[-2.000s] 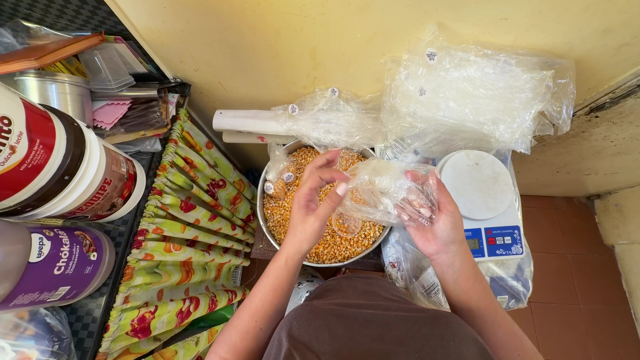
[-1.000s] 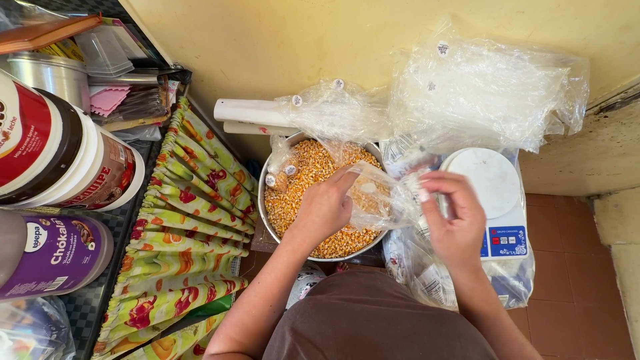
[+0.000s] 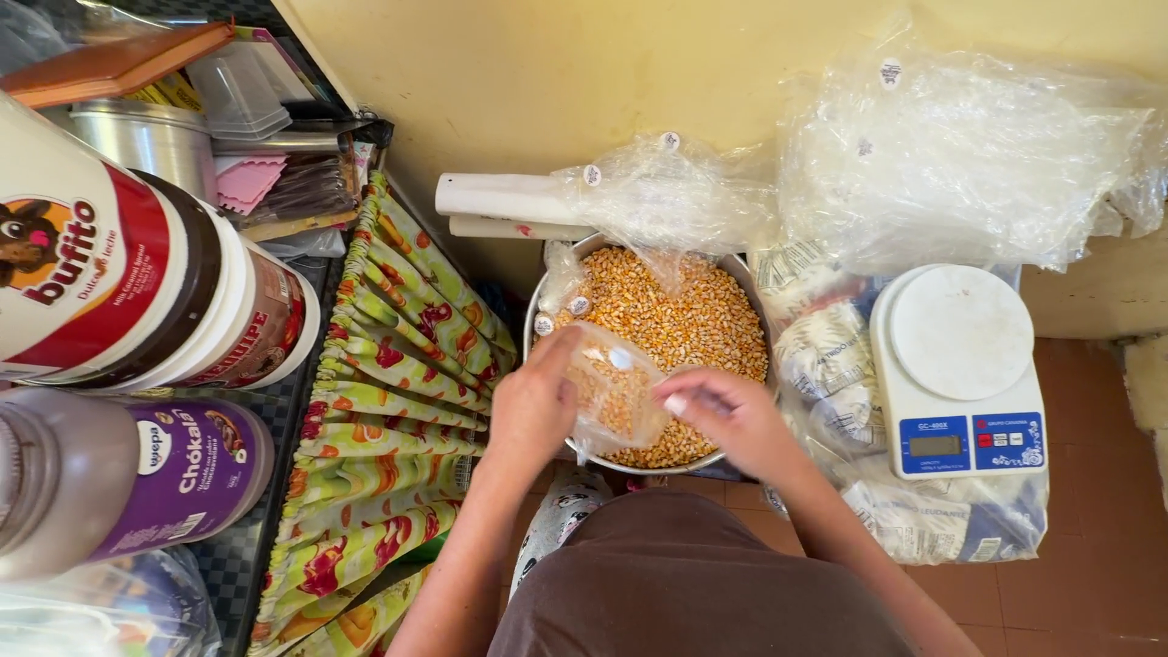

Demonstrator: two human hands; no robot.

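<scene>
A round metal bowl full of dried corn kernels stands in front of my body. Over its near part I hold a small clear plastic bag with a round sticker. My left hand grips the bag's left edge. At its right edge is my right hand, thumb and fingers close together and slightly blurred; whether they pinch the plastic is not plain. More stickered plastic lies inside the bowl at its left side.
Right of the bowl a white digital kitchen scale rests on plastic-wrapped packages. Clear bags and a white roll lie along the wall. At left are a patterned curtain, large tubs and a purple-labelled jar.
Both hands have moved with the bag from the bowl's right side to its near part. My right hand has come away from beside the scale, toward my left hand.
</scene>
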